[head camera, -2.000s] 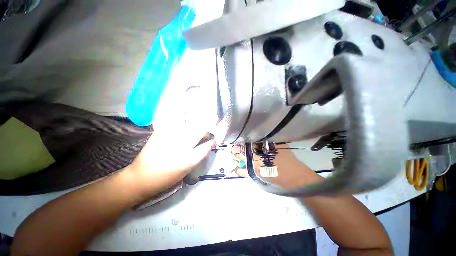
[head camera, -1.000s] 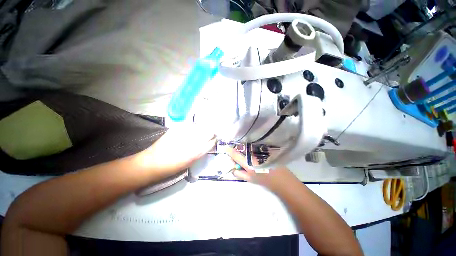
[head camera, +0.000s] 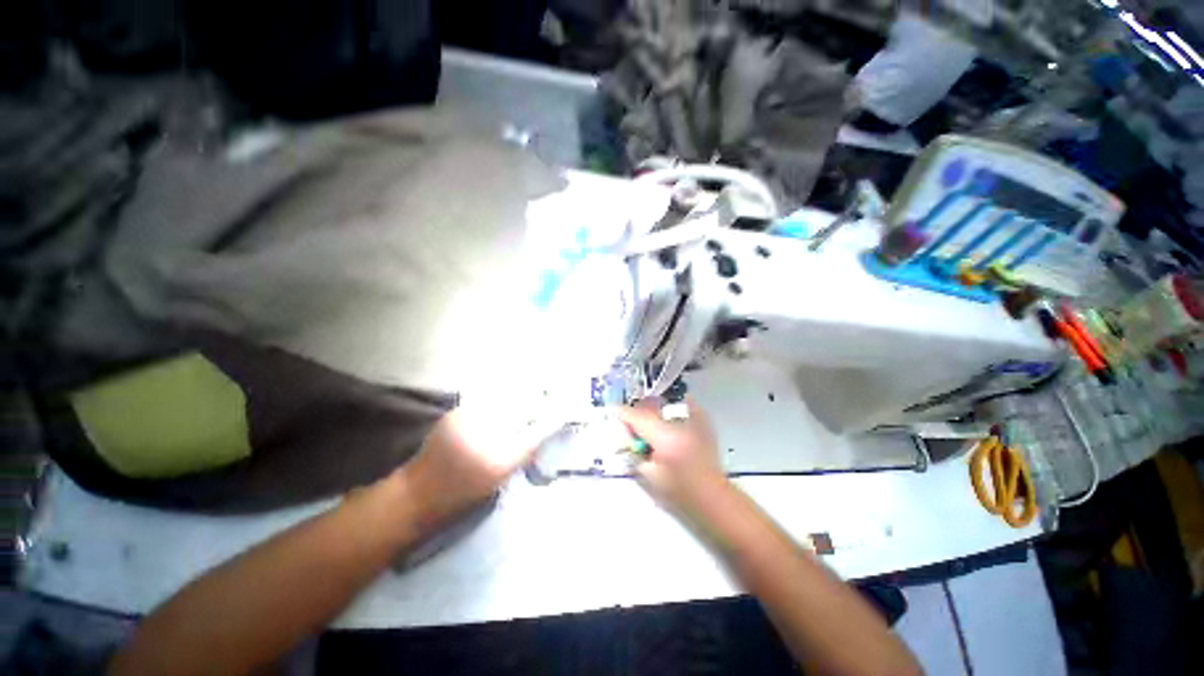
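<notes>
The grey-brown garment panel (head camera: 324, 436) lies on the white table at the left, with a yellow-green patch (head camera: 178, 416) on its dark face. My left hand (head camera: 465, 456) is on the panel's right end, holding it left of the needle area; its fingertips are lost in glare. My right hand (head camera: 676, 453) is just right of the needle area, fingers bent. A small green thing (head camera: 639, 446) shows at its fingers; I cannot tell whether it is held. The white sewing machine (head camera: 858, 337) stands behind my right hand. The needle itself is hidden by glare.
The blue lamp (head camera: 561, 271) glares above my left hand. Orange scissor handles (head camera: 1006, 482) lie at the table's right end. A blue stand (head camera: 944, 275) and a control panel (head camera: 1010, 198) sit on the machine. Rumpled taupe cloth (head camera: 739, 99) lies behind. A small brown piece (head camera: 821, 543) is near the front edge.
The view has pulled back and shows more of the machine top and background. My right hand shows more fully, its fingers more bent. My left hand remains left of the needle area.
</notes>
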